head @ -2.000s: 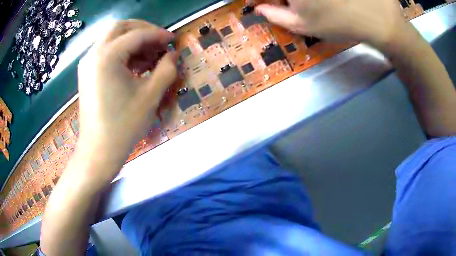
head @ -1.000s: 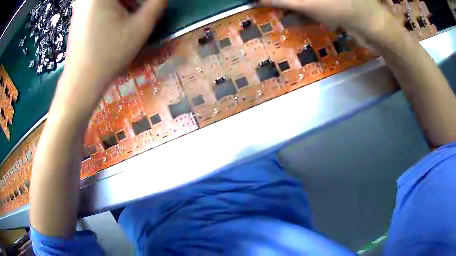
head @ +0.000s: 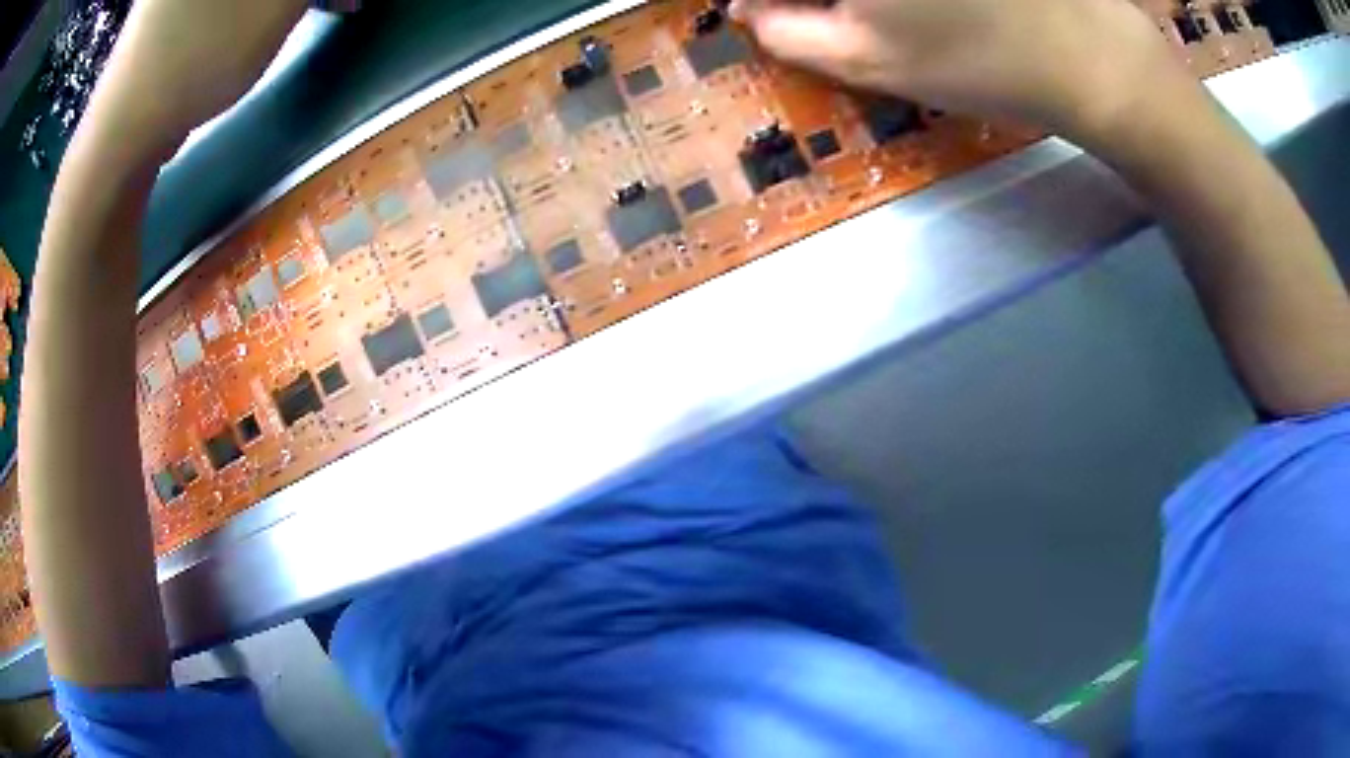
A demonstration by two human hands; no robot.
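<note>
The orange-brown circuit board panels (head: 430,296) lie end to end with a seam between them. Small black components stand at several cut-outs, one near the far edge (head: 588,65) and one in the nearer row (head: 631,193). My left hand (head: 207,59) is over the green surface at the top left, beyond the boards. Its fingertips are cut off by the top edge, with a small dark bit beside them. My right hand (head: 948,52) is low over the boards, fingertips beside a black component (head: 708,22); whether it holds anything is hidden.
A wide silver rail (head: 622,370) runs along the near side, and a thinner pale rail (head: 393,126) along the far side. The component pile (head: 62,67) is at the top left, partly hidden by my left arm. A loose board piece (head: 6,326) shows at the left edge.
My left hand has left the boards and moved up and left towards the pile. My right hand stays over the boards. A black component now stands at a far-row cut-out.
</note>
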